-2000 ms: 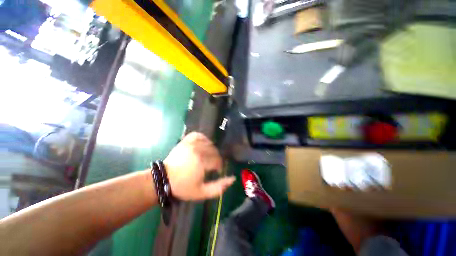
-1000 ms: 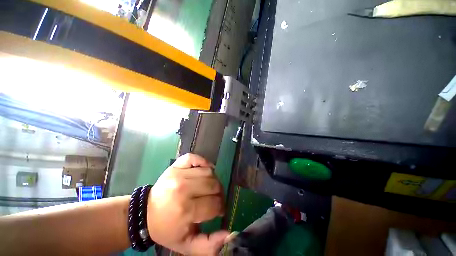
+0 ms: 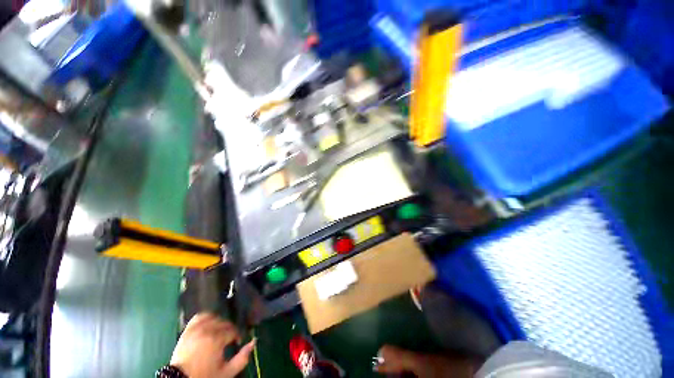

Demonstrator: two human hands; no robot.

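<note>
Blurred view. White parts (image 3: 336, 280) lie on the brown cardboard pad (image 3: 392, 277) in front of the black button panel. My left hand (image 3: 209, 347), with a dark bracelet, is at the bottom edge left of the panel, beside the conveyor. Its thumb is apart from the curled fingers and nothing shows in it. My right hand (image 3: 395, 360) is low at the bottom, below the cardboard, small and blurred; a small pale spot shows at its tip, and I cannot tell if it holds anything. The fixture (image 3: 325, 122) of small metal blocks stands on the machine plate.
Green buttons (image 3: 276, 275) and a red button (image 3: 344, 244) are on the panel. Yellow-black bars (image 3: 436, 81) flank the plate, which bears a pale yellow sheet (image 3: 366, 184). Blue trays (image 3: 547, 159) with white parts stand at right, one lower (image 3: 473, 273). A green conveyor runs at left.
The view has swung right and widened, bringing in the fixture, the trays and my right hand. My left hand now shows lower in the picture, still beside the conveyor with its thumb out.
</note>
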